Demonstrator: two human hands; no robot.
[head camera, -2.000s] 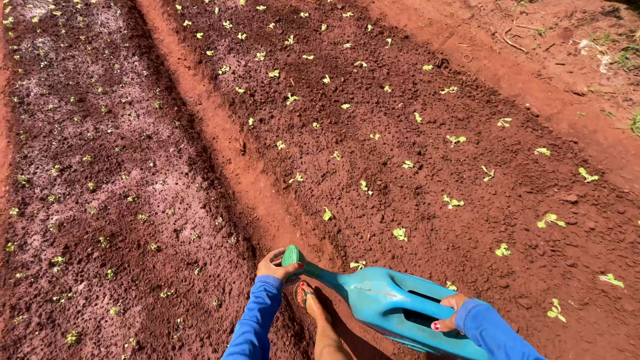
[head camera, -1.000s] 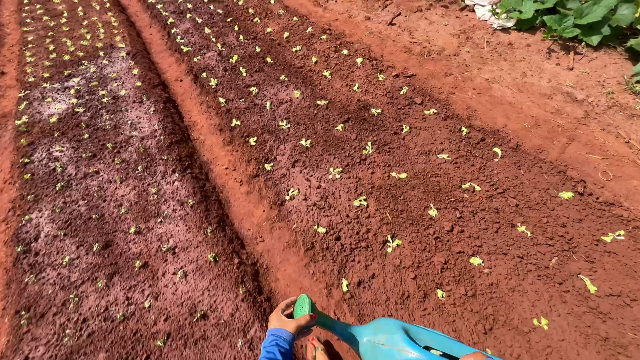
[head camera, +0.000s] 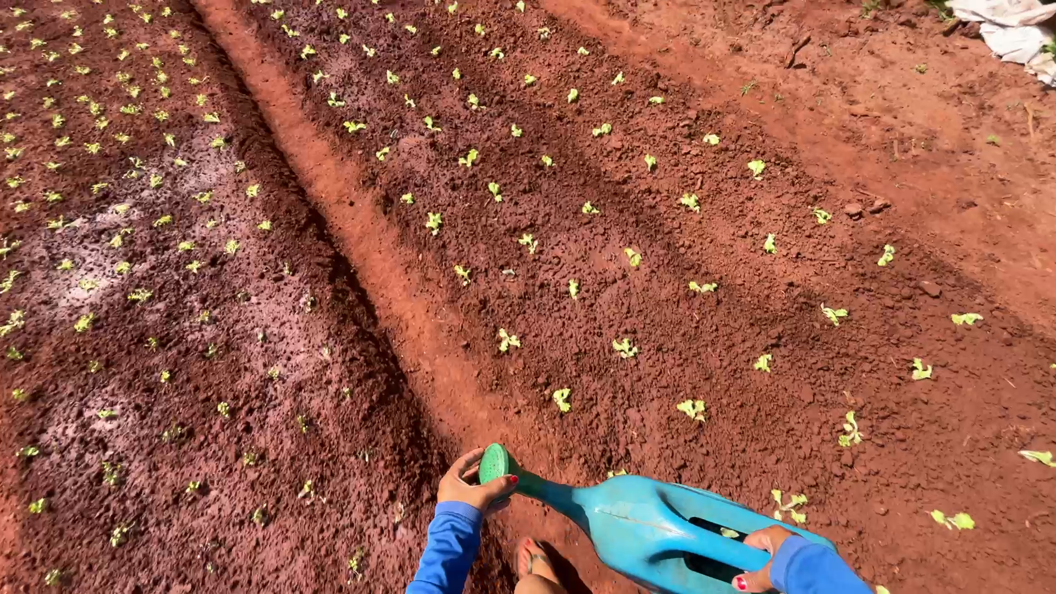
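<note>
A blue plastic watering can (head camera: 635, 520) lies across the bottom of the view, its spout pointing left and ending in a green sprinkler rose (head camera: 495, 464). My left hand (head camera: 476, 483) is closed around the spout's end just at the rose, thumb in front. At the can's rear, my right hand (head camera: 763, 561) grips the handle. No water is seen coming from the rose. Pale green seedlings (head camera: 625, 348) stand spaced out in the dark reddish soil of the bed beyond and beside the can.
A narrow dirt furrow (head camera: 371, 247) runs between two planted beds. The left bed (head camera: 247, 330) has pale, whitish patches and small seedlings. My sandalled foot (head camera: 535, 557) stands in the furrow. White cloth or sacking (head camera: 1015, 33) lies at the top right.
The view has shifted over the beds. Both hands remain on the watering can; the right hand, mostly cut off one second ago, shows again.
</note>
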